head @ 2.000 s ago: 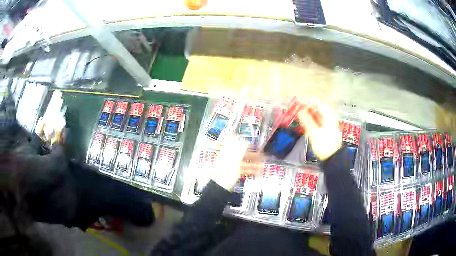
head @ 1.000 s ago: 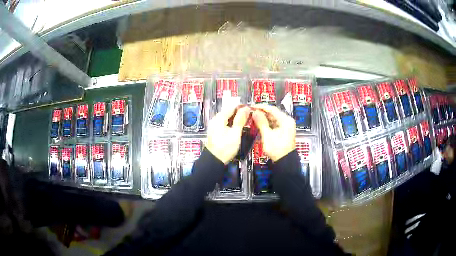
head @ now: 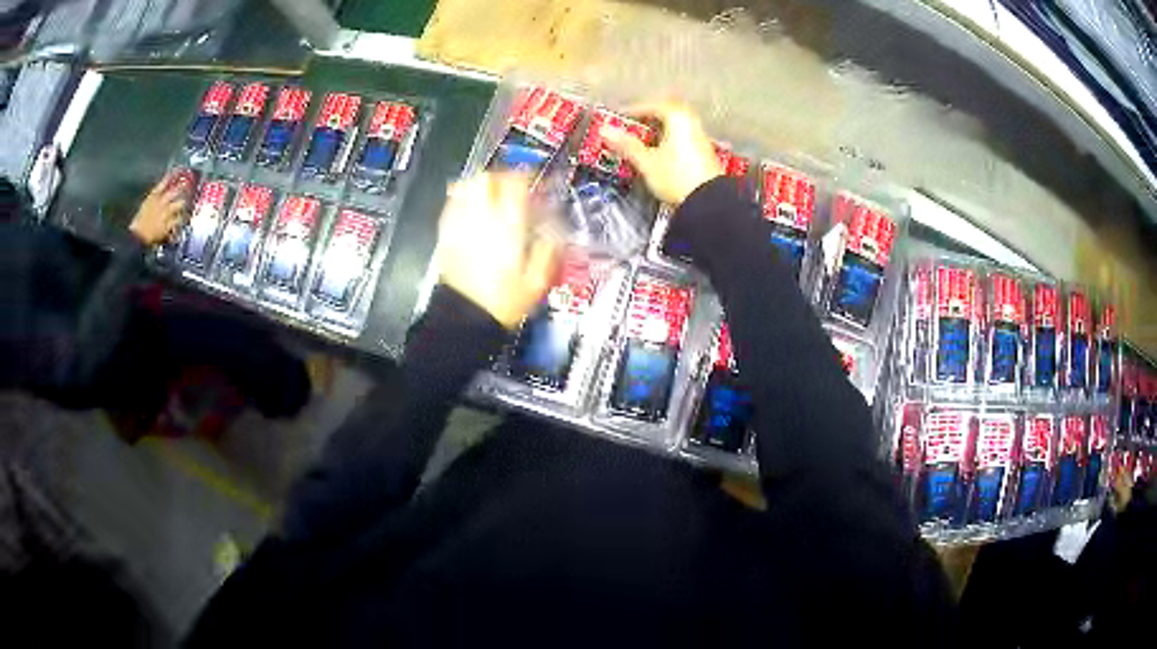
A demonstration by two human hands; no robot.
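Observation:
A large clear blister tray (head: 673, 441) lies in front of me, with red-topped, dark-and-blue printed cards in two rows of pockets. My right hand (head: 675, 155) is at the back row, its fingertips touching the red top of a printed card (head: 607, 150) in the second pocket from the left. My left hand (head: 492, 247) is blurred over the tray's left part, fingers bent. A shiny clear piece (head: 601, 218) shows between my hands over the same pocket; whether my left fingers hold it cannot be told. My hands and right sleeve hide parts of several pockets.
A filled tray (head: 294, 304) lies left on the green bench (head: 431, 203), with another person's hand (head: 161, 212) at its edge. Stacked filled trays (head: 1002, 403) stand right. Tan board (head: 508, 36) lies behind. Another person's hand shows at the far right edge.
My hands have parted and moved left from the tray's middle. The dark card between my fingers no longer shows there. The view has tilted, and another person's hand has appeared at the left tray.

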